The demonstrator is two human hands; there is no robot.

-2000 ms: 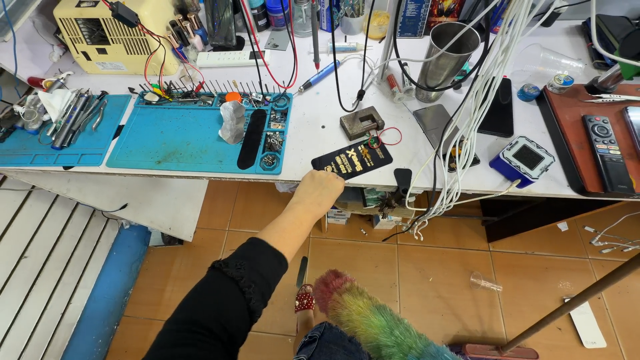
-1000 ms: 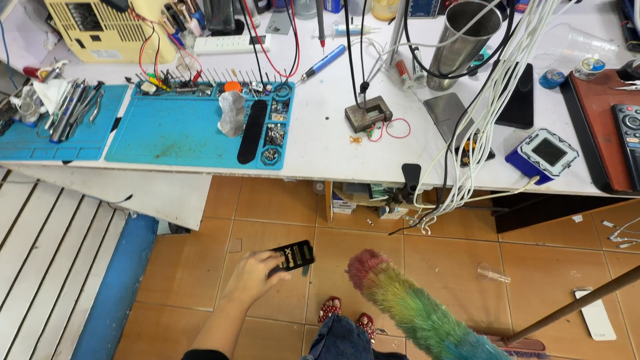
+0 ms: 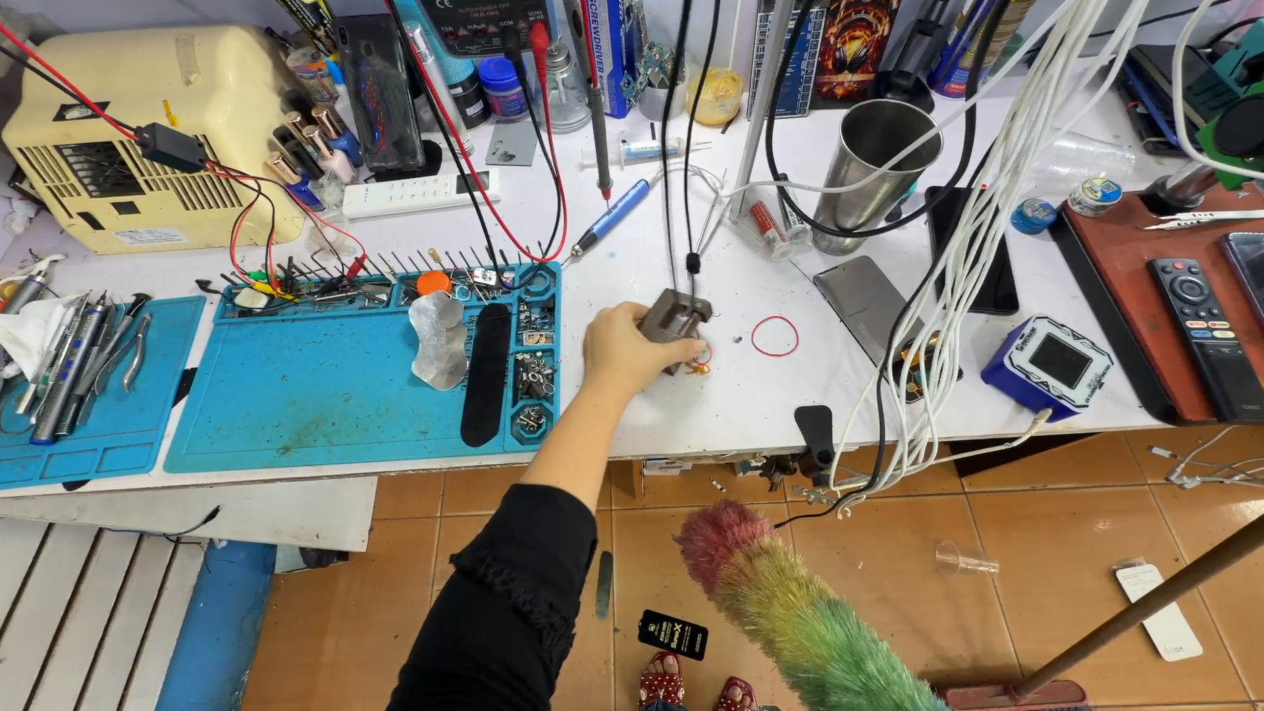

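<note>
My left hand (image 3: pixel 624 348), in a black sleeve, reaches over the white bench. It grips a small dark metal block with a slot (image 3: pixel 673 324), the thumb across its near side. Tiny orange parts (image 3: pixel 697 366) lie by the thumb, and a red rubber band or wire loop (image 3: pixel 775 336) lies farther right. A rainbow-coloured fluffy duster (image 3: pixel 790 602) rises from the lower edge over the floor; what holds it is hidden. My right hand is out of view. A black card with gold print (image 3: pixel 673 634) lies on the tiled floor just beyond the red sandals (image 3: pixel 662 681).
Left of the hand lies a blue repair mat (image 3: pixel 326 395) with small parts. A metal tumbler (image 3: pixel 869 178) stands behind at right. White cables (image 3: pixel 948 296) hang over the bench edge beside a blue-and-white device (image 3: pixel 1052 365). A long-handled dustpan (image 3: pixel 1017 693) is on the floor.
My left hand had the black card at the bench edge, then low over the floor. Now the card lies on the floor and the hand is back up on the bench, around the metal block.
</note>
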